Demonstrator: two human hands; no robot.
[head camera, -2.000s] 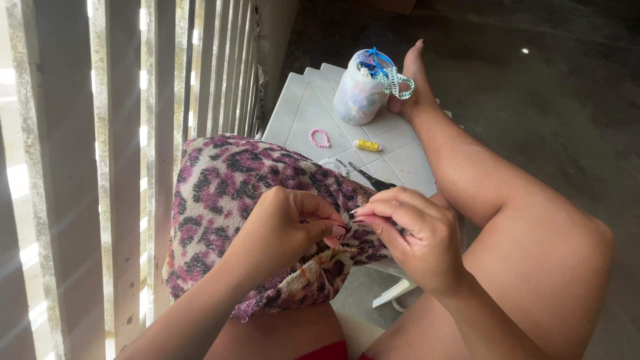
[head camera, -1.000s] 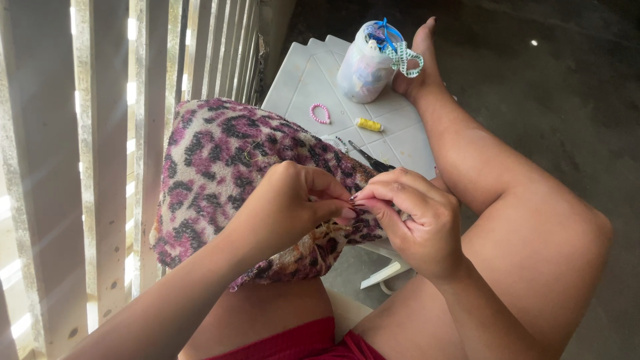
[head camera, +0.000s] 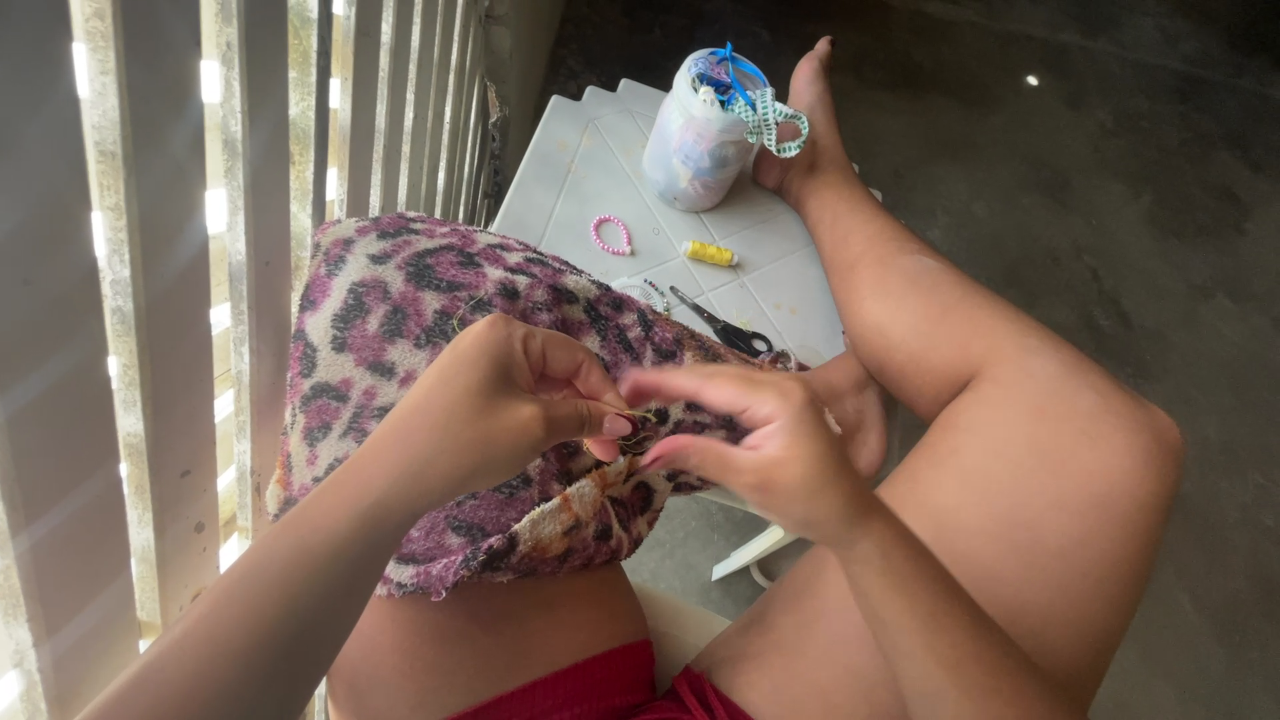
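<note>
A stuffed pillow-like bundle in purple, black and cream leopard-print fabric (head camera: 370,310) lies across my lap. Over its front part, my left hand (head camera: 540,400) pinches a thin yellowish thread (head camera: 640,412) between thumb and fingers. Just to the right is my right hand (head camera: 760,440), slightly blurred, its thumb and index finger spread apart near the thread. No needle can be made out. Below the fingertips the fabric folds along an orange and cream edge (head camera: 570,515).
On a white plastic table (head camera: 570,150) stand a jar of ribbons and trims (head camera: 695,150), a pink bead bracelet (head camera: 611,235), a yellow thread spool (head camera: 710,253), a pin wheel (head camera: 643,292) and black scissors (head camera: 725,325). Slatted railing (head camera: 235,250) is at left; my foot (head camera: 815,130) rests by the jar.
My fingertips were together at the fabric in both earlier frames; now my right thumb and index finger have spread apart, while my left hand stays pinched.
</note>
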